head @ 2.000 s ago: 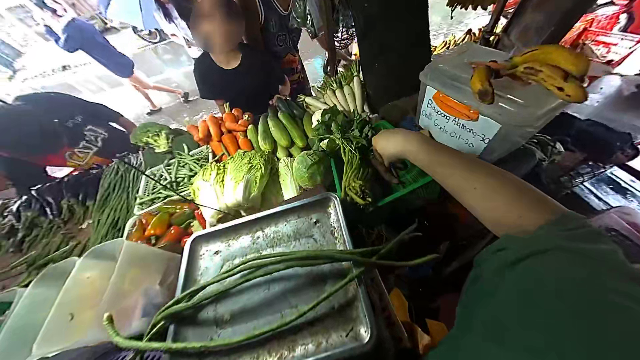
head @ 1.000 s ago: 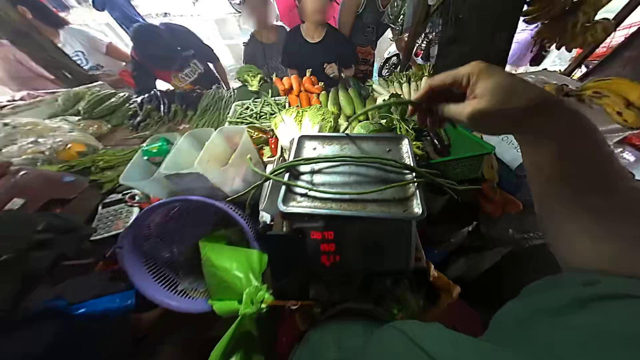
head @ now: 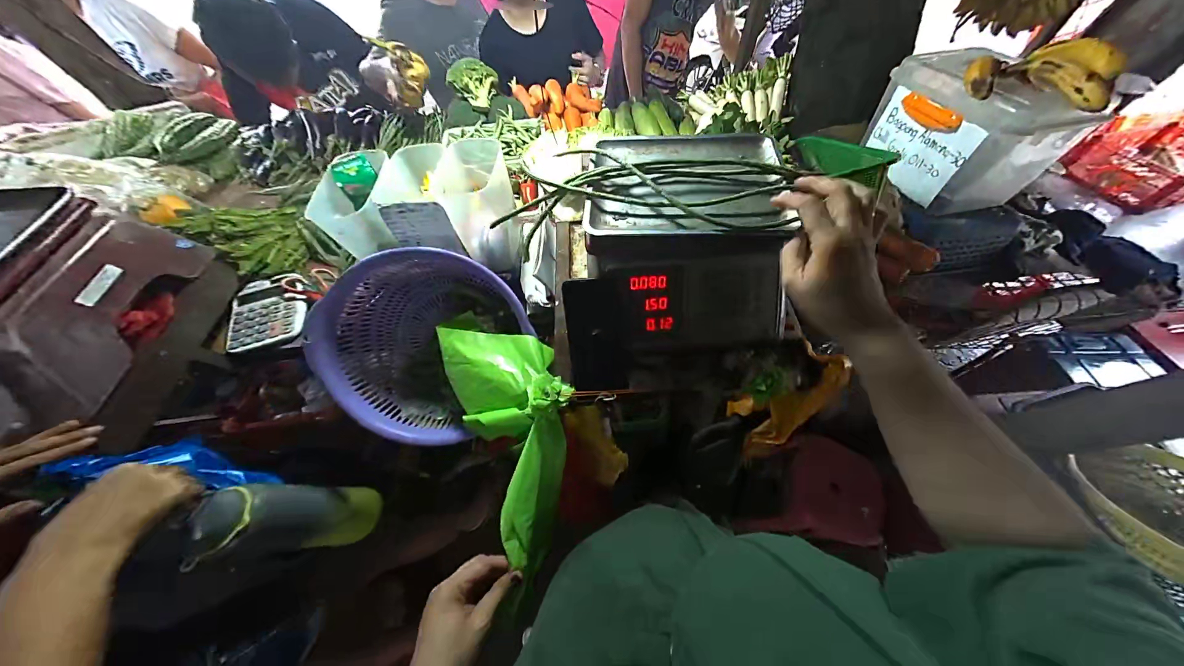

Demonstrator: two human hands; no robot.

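Note:
Several long green string beans (head: pixel 684 185) lie across the steel tray (head: pixel 638 222) of a digital scale (head: pixel 703 296) whose red digits are lit. My right hand (head: pixel 828 245) is at the tray's right edge, fingers around or against the ends of the beans; whether it grips them is not clear. My left hand (head: pixel 467 601) is low in the middle and pinches the bottom end of a bright green plastic bag (head: pixel 532 462). The bag is knotted near its middle, and its upper part hangs against a purple plastic basket (head: pixel 407 342).
A calculator (head: pixel 266 314) sits left of the basket. Translucent plastic containers (head: pixel 476 190), carrots (head: pixel 560 102) and broccoli (head: pixel 474 81) stand behind. A green basket (head: pixel 842 157) and a lidded bin (head: pixel 962 129) are at right. Another person's hand (head: pixel 139 499) is at lower left.
My right hand has come down from above the tray to its right edge. More beans lie on the tray. My left hand has come into view at the green bag. The scale's digits have changed.

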